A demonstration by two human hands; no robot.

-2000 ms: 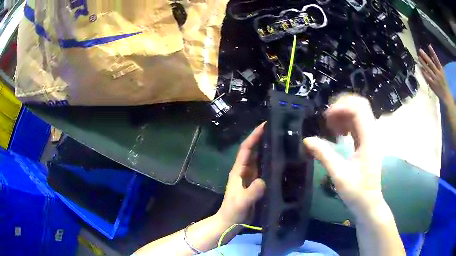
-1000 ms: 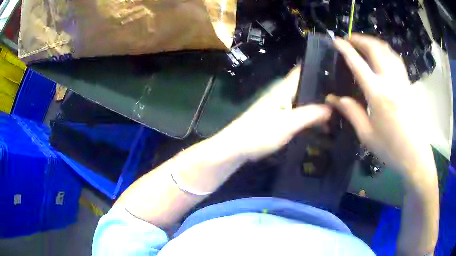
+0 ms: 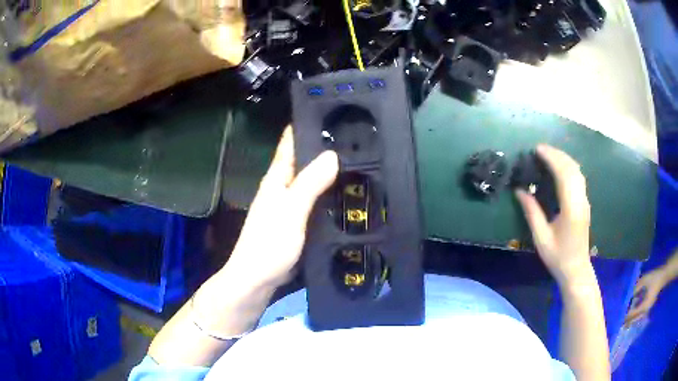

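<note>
My left hand (image 3: 279, 212) holds the black socket panel housing (image 3: 401, 223) by its left side, front face up, close to my body. Blue USB slots show at its far end. The far round opening holds a socket insert (image 3: 353, 135). The middle and near openings show brass-yellow metal parts inside and no insert. A yellow-green earth wire (image 3: 353, 37) runs from the far end. My right hand (image 3: 554, 212) is at the right of the mat, its thumb and fingers around a small black socket insert (image 3: 534, 177). Another small black part (image 3: 486, 173) lies just left of it.
A heap of black parts (image 3: 550, 30) lies behind the panel, with a square socket insert (image 3: 473, 68) at its near edge. A brown paper bag (image 3: 126, 67) is at the upper left. Blue bins (image 3: 52, 298) stand lower left. Another person's hand (image 3: 648, 294) is at the right edge.
The panel has moved left and its front now faces me more fully. My right hand has left the panel and moved right to the small black part. My left hand has shifted left with the panel.
</note>
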